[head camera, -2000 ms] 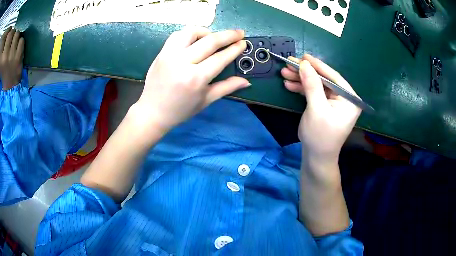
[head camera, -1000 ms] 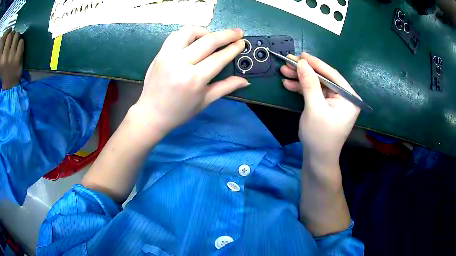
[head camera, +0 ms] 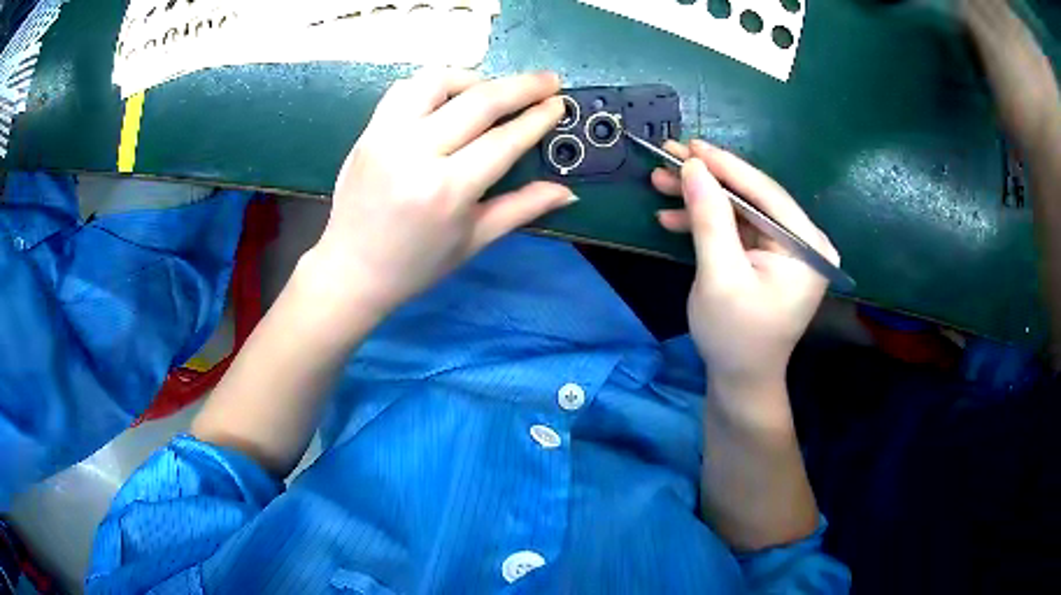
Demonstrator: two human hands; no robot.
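A black camera plate lies flat on the green mat near its front edge. It has three round lens openings with pale rings at its left end. My left hand presses the plate's left end with its fingertips, thumb spread below it. My right hand holds thin silver tweezers between thumb and fingers. The tweezers' tip is at the right side of the right-hand ring; whether it touches the ring cannot be told.
Cream adhesive sheets lie at the back left, and a cream strip with round holes at the back. A yellow tape line is at the left. Another person's arm reaches in at the right, over another dark plate.
Another person's arm has come in at the right, and one dark plate there no longer shows. The hand at the far left has gone from view. My hands have barely moved.
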